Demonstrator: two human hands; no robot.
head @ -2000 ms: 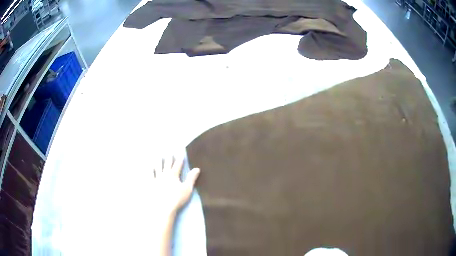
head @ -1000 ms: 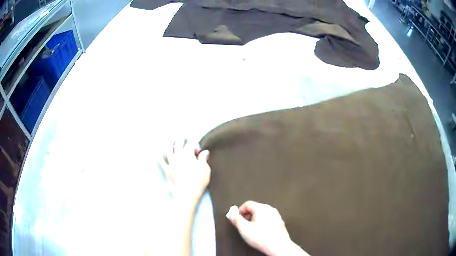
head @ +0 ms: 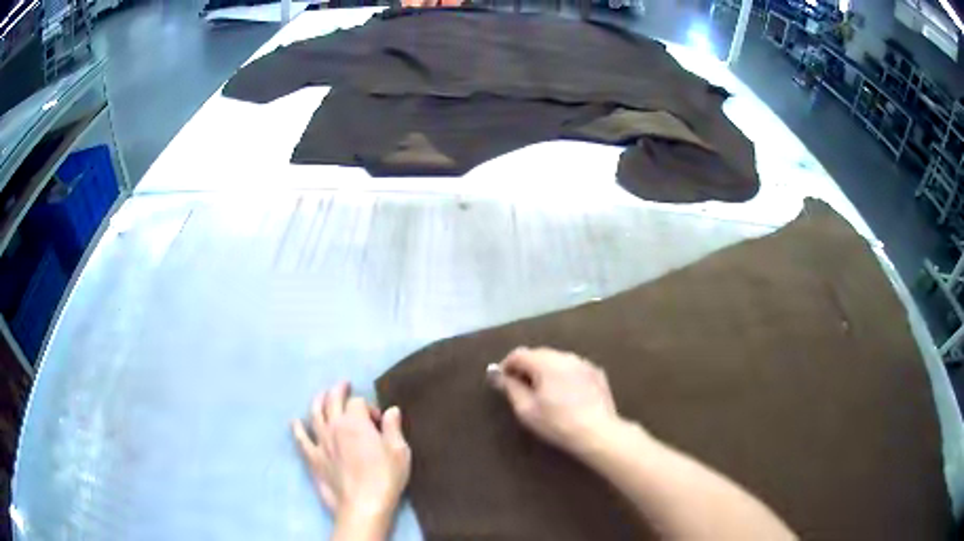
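Observation:
A brown leather hide [head: 719, 359] lies spread flat on the white tabletop [head: 233, 306], reaching from the middle to the right edge. My left hand [head: 357, 449] rests at the hide's left edge near its corner, fingers apart, partly on the tabletop, holding nothing that I can see. My right hand [head: 555, 393] is over the hide near its upper left edge. It pinches a tiny whitish marker [head: 494, 371] between thumb and fingers, with the tip at or just above the leather.
A pile of dark brown hides [head: 497, 74] lies across the table's far end, with lighter folded patches. Blue bins [head: 85, 201] sit in a white-framed shelf at the left. Metal racks [head: 877, 106] stand on the grey floor at the right.
My right hand came into view, then moved up over the hide with the marker. My left hand stays by the hide's edge. The view has tilted up, showing more of the far pile.

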